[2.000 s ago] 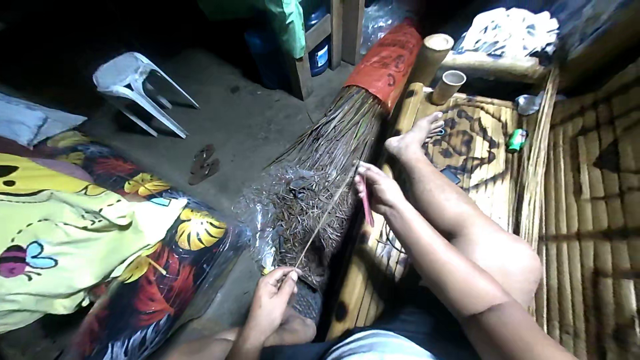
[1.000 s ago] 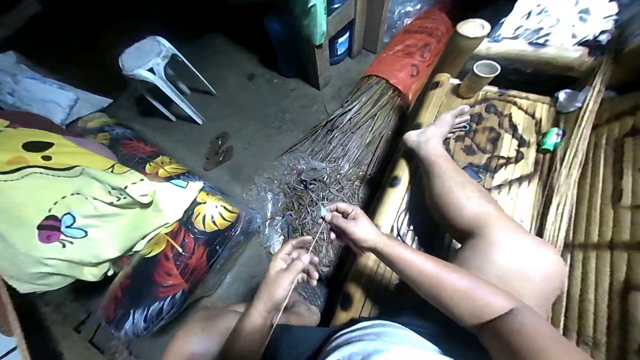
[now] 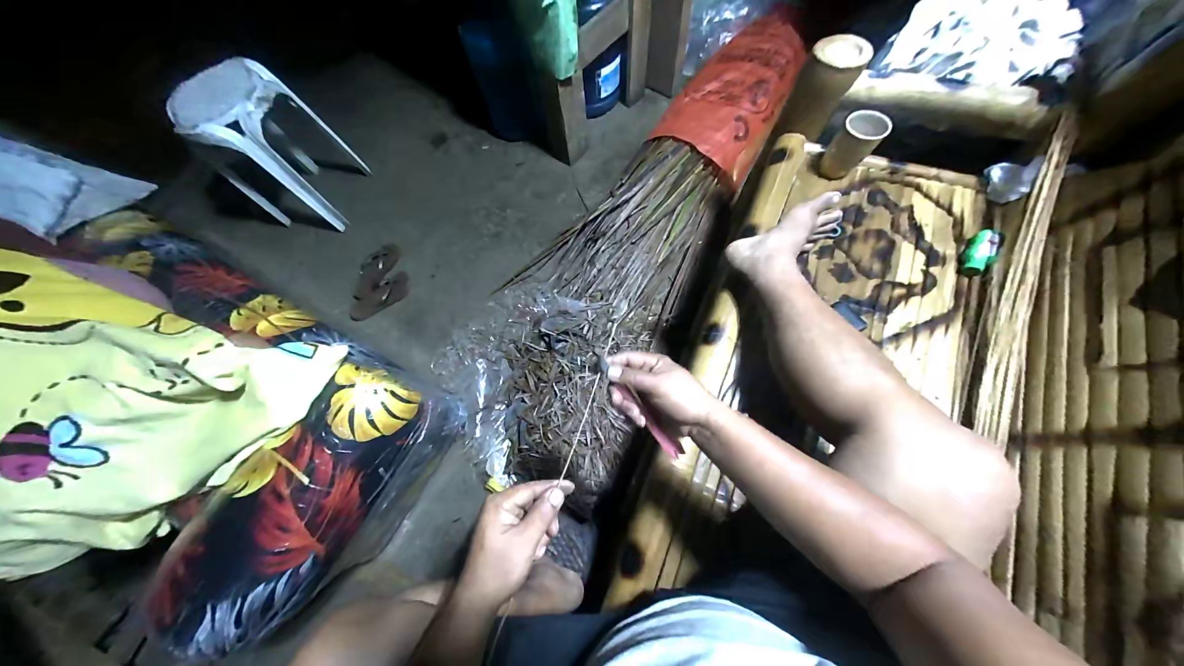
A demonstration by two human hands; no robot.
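A thin plant strip (image 3: 585, 421) runs between my hands. My left hand (image 3: 523, 532) pinches its lower part between thumb and forefinger, above my bent leg. My right hand (image 3: 661, 393) holds the upper part at the fingertips, together with a small tool with a pink handle (image 3: 661, 437) that points down from the palm; its working end is mostly hidden. Behind the hands lies a heap of dry trimmings (image 3: 564, 398) on clear plastic. A bundle of long dry stalks (image 3: 629, 222), wrapped at its far end in a red sheet (image 3: 735, 92), leans beyond the heap.
My right leg rests on a bamboo bench (image 3: 911, 324) at the right, with a bamboo cup (image 3: 858, 139), a green object (image 3: 980, 252) and long pale strips (image 3: 1027, 277). A white plastic stool (image 3: 231, 106) and brown slippers (image 3: 377, 282) are on the floor. A flowered cushion (image 3: 305, 462) lies left.
One second ago my hands were close together at the strip; now they are apart, with the strip stretched between them. The pink handle shows again below my right hand.
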